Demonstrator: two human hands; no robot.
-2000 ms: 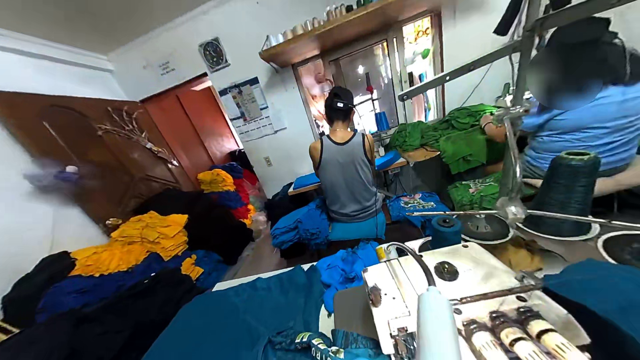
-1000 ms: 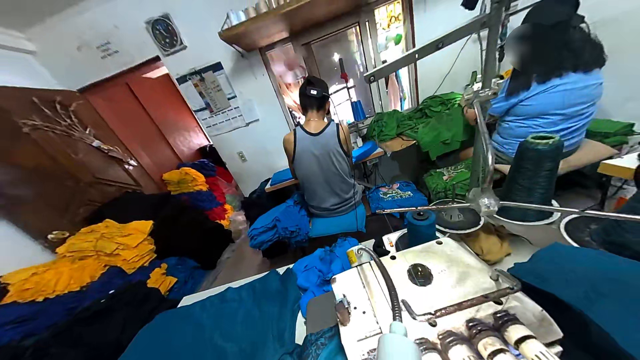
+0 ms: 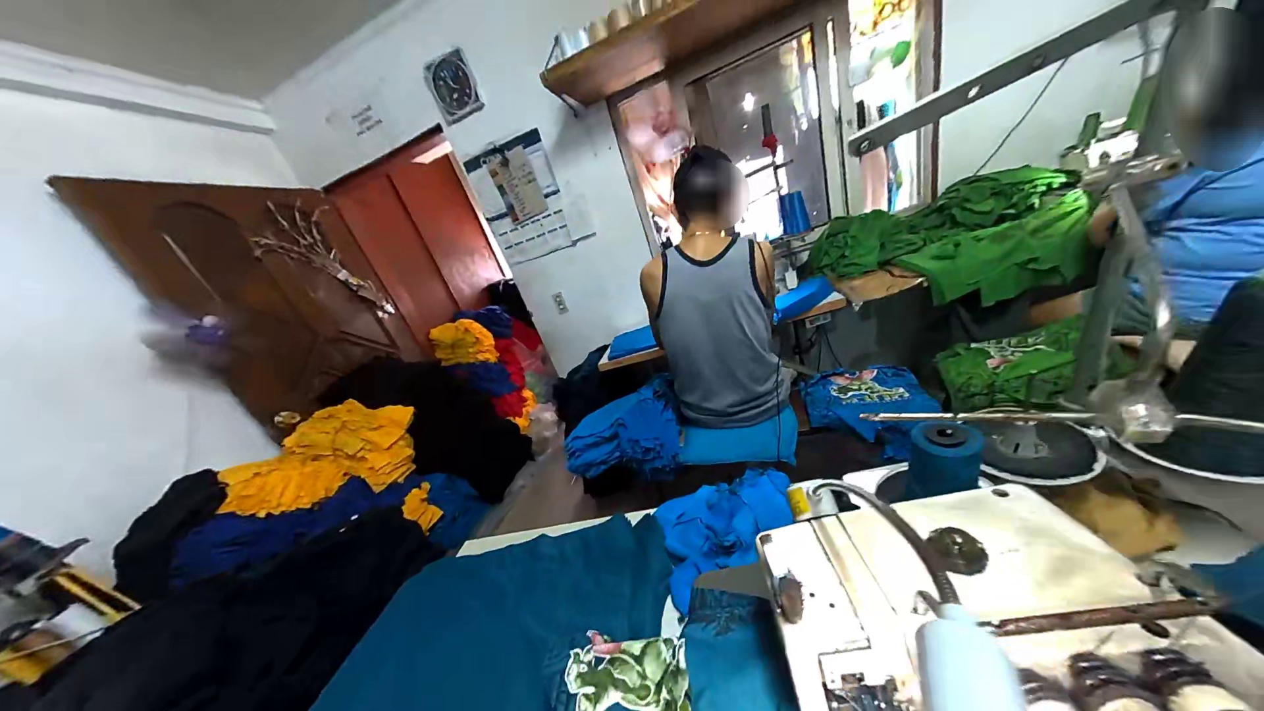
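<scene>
Neither of my hands shows in the head view. A sewing machine (image 3: pixel 997 563) with a pale metal body stands at the lower right, a bent lamp neck rising over it. Teal fabric (image 3: pixel 504 602) lies flat on the table to its left, and a printed piece (image 3: pixel 632 673) with a green and white pattern rests at the bottom edge. Bunched bright blue fabric (image 3: pixel 726 523) sits at the far edge, against the machine's left side. A teal thread cone (image 3: pixel 945 459) stands behind the machine.
A person in a grey tank top (image 3: pixel 716 326) sits ahead, facing away. Another person in a blue shirt (image 3: pixel 1210 237) is at the right, near green fabric (image 3: pixel 997 237). Yellow fabric (image 3: pixel 336 454) and black fabric (image 3: pixel 247 592) are piled at the left. A metal thread-stand bar (image 3: pixel 1017 74) crosses the upper right.
The printed piece now shows its green and white pattern at the bottom edge. The person in the blue shirt is farther toward the right edge as the view has turned left.
</scene>
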